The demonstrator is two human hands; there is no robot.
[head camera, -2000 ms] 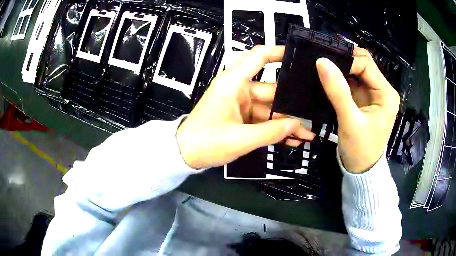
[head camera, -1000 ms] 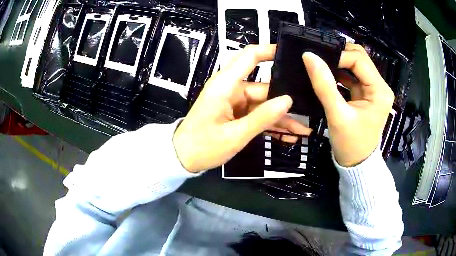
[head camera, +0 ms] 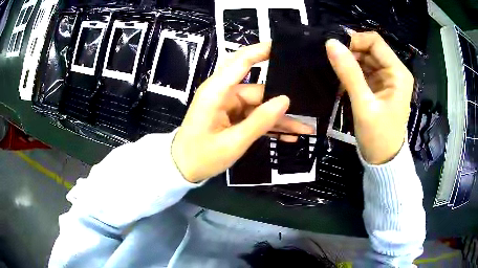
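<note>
A black front shell with a plain dark face (head camera: 301, 73) is held up in front of me, above the bench. My left hand (head camera: 230, 115) grips its left edge, with the thumb on its lower left part. My right hand (head camera: 372, 94) holds its upper right corner between thumb and fingers. A grid of holes shows below the shell, between white edge strips; whether it belongs to the shell cannot be told. A die-cut sheet with white lines (head camera: 236, 48) lies under my hands, partly hidden by them.
Several black shells with white window frames (head camera: 176, 65) lie in a row on shiny black plastic at left. White ladder-like backing (head camera: 31, 57) is at the far left. White-edged sheets (head camera: 452, 115) are stacked at right, beside a dark crumpled heap (head camera: 430, 133).
Both hands and the shell have moved a little left and up. The shell's slotted top edge, seen earlier, no longer shows clearly. The view has shifted slightly.
</note>
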